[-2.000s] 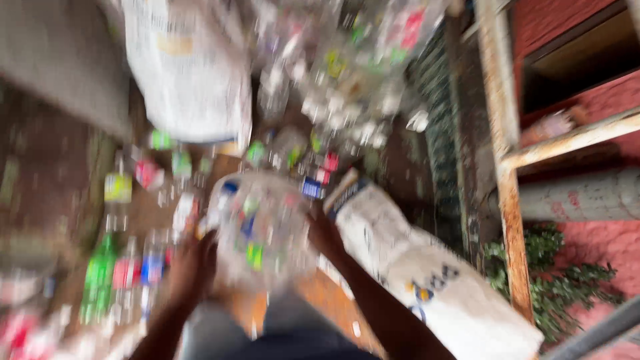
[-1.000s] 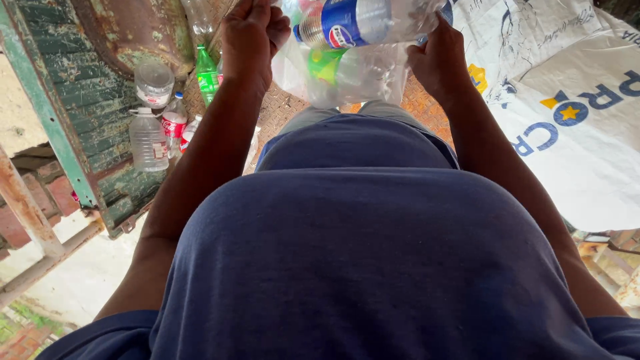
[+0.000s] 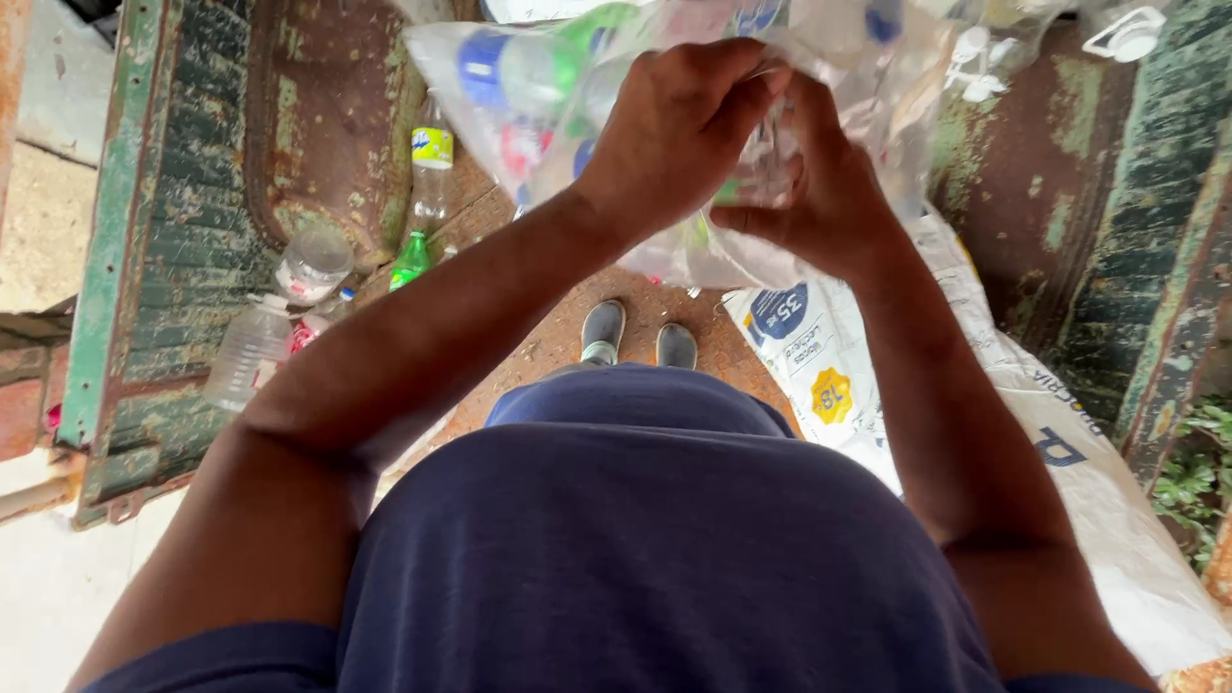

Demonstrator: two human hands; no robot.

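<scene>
A clear plastic bag (image 3: 674, 255) full of plastic bottles hangs before me at the top of the head view. Its gathered edge is pinched in my left hand (image 3: 674, 130). My right hand (image 3: 818, 183) is against the same bag, fingers curved and thumb apart, close to the left one; blur hides whether it grips the film. Through the film show a bottle with a blue label (image 3: 486, 69), green plastic and a red label.
Bottles stand at the left: a clear jug (image 3: 248, 354), a round clear container (image 3: 316, 262), a green bottle (image 3: 412, 260) and a yellow-labelled bottle (image 3: 432, 154). A printed white sack (image 3: 1088, 510) lies at the right. Rusty green metal panels (image 3: 197, 192) flank both sides.
My hands have come together at the bag; a second ago they were apart, with a blue-labelled bottle between them. That bottle is no longer seen between the hands. The view has shifted.
</scene>
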